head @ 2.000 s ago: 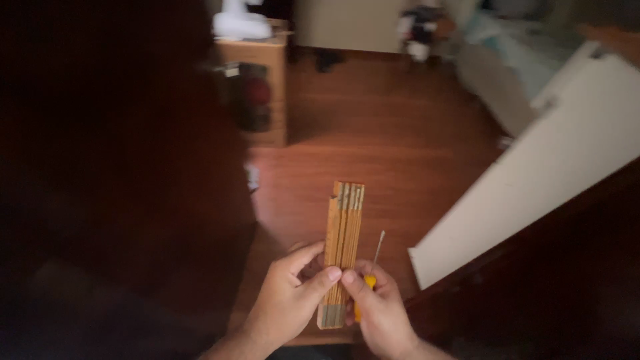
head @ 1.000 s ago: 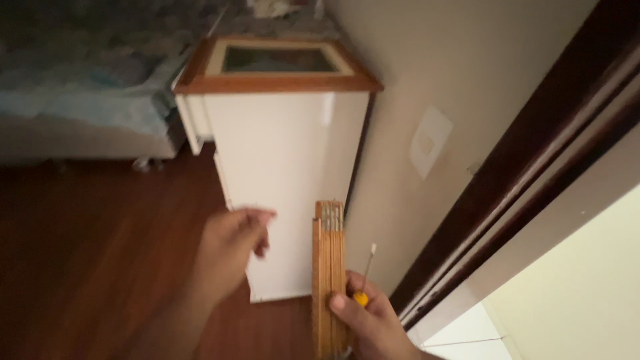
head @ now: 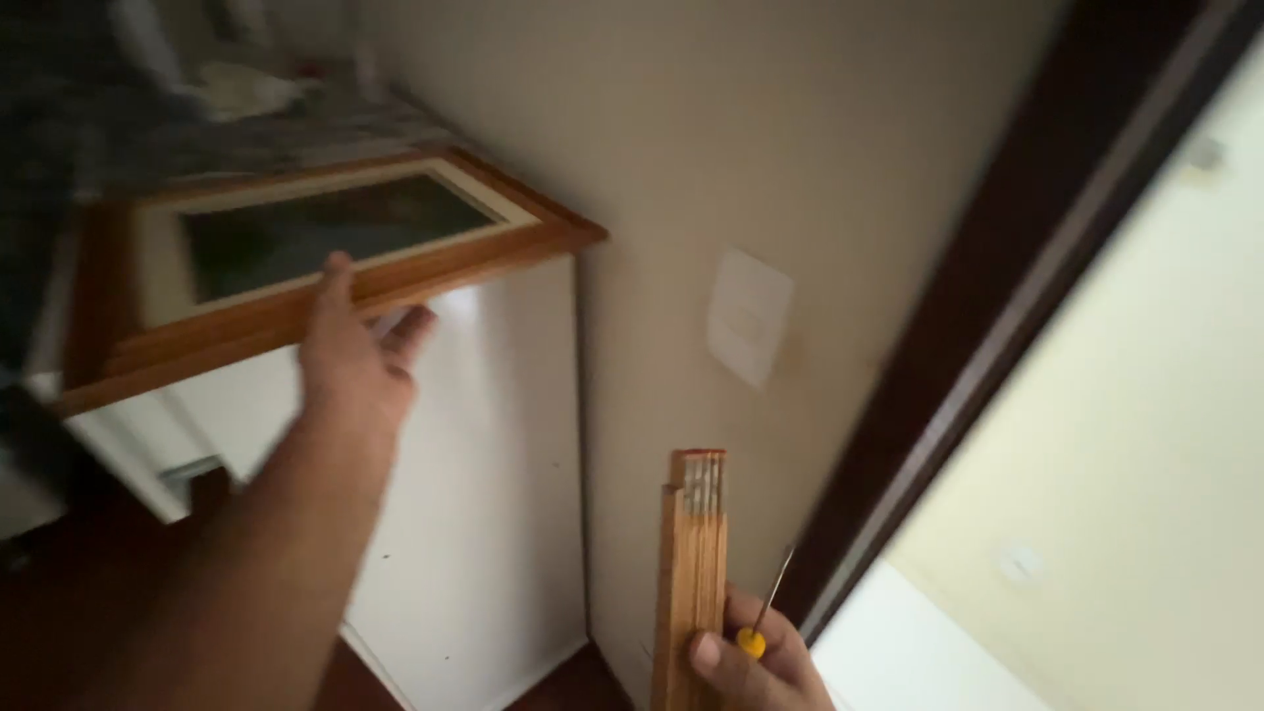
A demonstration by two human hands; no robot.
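My left hand (head: pixel 360 346) reaches to the near edge of a wooden picture frame (head: pixel 444 269), thumb and fingers on either side of its rim. The frame, with a cream mat and a dark picture, lies on top of a white cabinet (head: pixel 474 474). At the lower right my right hand (head: pixel 755 662) holds a folded wooden folding rule (head: pixel 694 573), upright with metal hinges at its top. The same hand also holds a small screwdriver (head: pixel 752 640) with a yellow handle and its thin shaft pointing up.
A white switch plate (head: pixel 750 316) is on the beige wall beside the cabinet. A dark wooden door frame (head: pixel 948 385) runs diagonally at the right, with a pale wall (head: pixel 1106 454) beyond it. Blurred fabric lies at the upper left.
My left hand has moved from in front of the cabinet to the picture frame's edge; earlier still it was on the folding rule. My right hand keeps the rule and screwdriver. The view has turned.
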